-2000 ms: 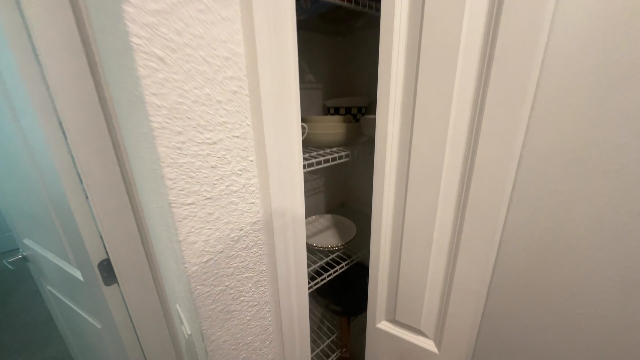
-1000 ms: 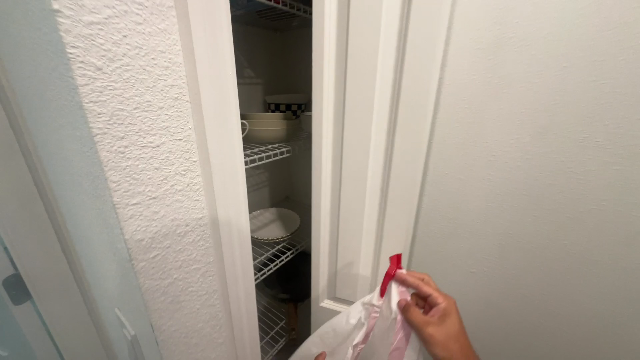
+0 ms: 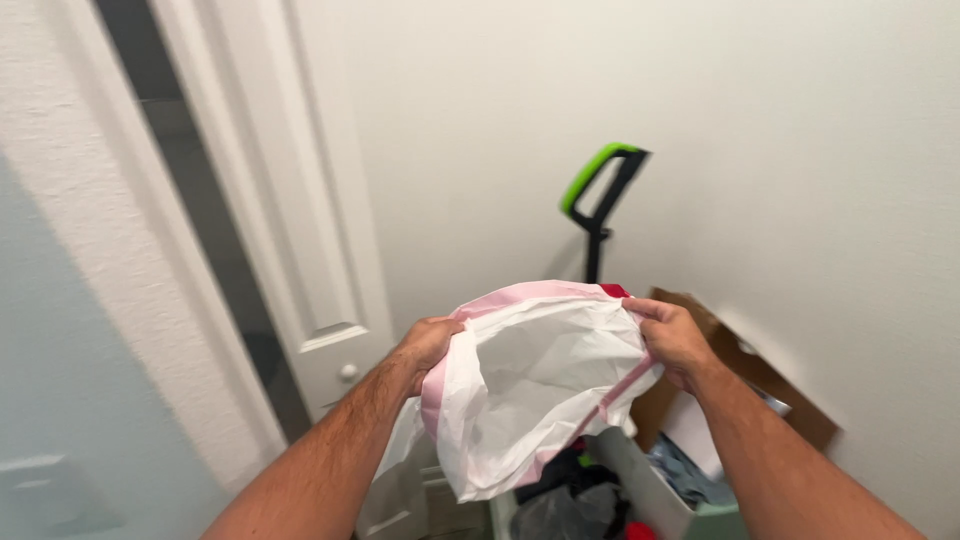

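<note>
A white plastic drawstring trash bag point(image 3: 540, 375) with a pink hem and a bit of red drawstring hangs with its mouth spread wide. My left hand point(image 3: 431, 349) grips the left side of the rim. On the right side of the rim, near the red drawstring, my right hand point(image 3: 667, 337) pinches the plastic between thumb and fingers. The bag's lower part is partly out of sight behind its rim. Below it stands a bin point(image 3: 645, 480) holding dark items and crumpled plastic.
A cardboard box point(image 3: 795, 409) with contents leans by the wall at right. A black and green upright handle point(image 3: 600, 187) rises behind the bag. At left are a partly open white closet door point(image 3: 337, 300) with a round knob point(image 3: 348, 372) and a textured wall corner point(image 3: 97, 172).
The view has swung down and right. One second ago my right hand held the bag by its red drawstring; now both hands hold the rim and the bag's mouth is spread open.
</note>
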